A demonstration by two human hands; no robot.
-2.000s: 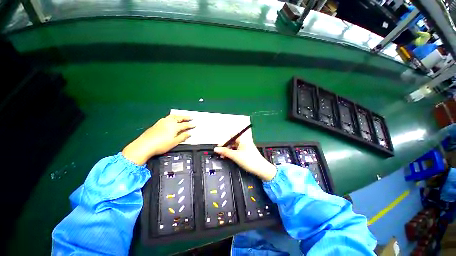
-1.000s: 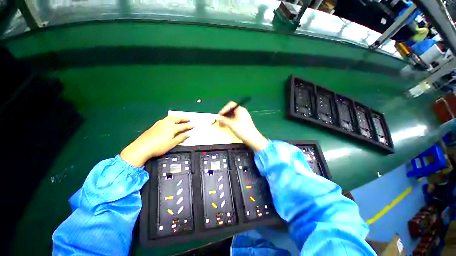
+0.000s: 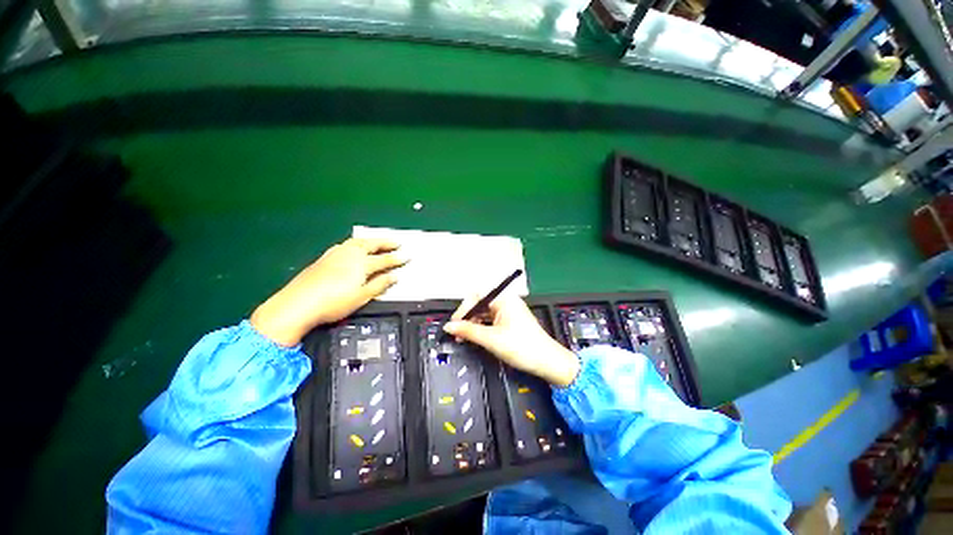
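Observation:
A black foam tray lies nearest me, with dark phone housings in its pockets, marked with small white, yellow-orange and red spots. A white sheet lies flat along its far edge. My left hand rests spread on the sheet's left end and presses it down. My right hand holds a slim black tool over the top of the second housing from the left. The tool's tip is hidden by my fingers. I cannot see any piece on it.
A second foam tray with dark housings lies at the upper right of the green bench. A large black stack stands at the left edge. A blue stool and blue floor show at the right.
My right hand with the tool was over the second housing, moved up onto the white sheet, and is now back over that housing's top. My left hand has stayed on the sheet.

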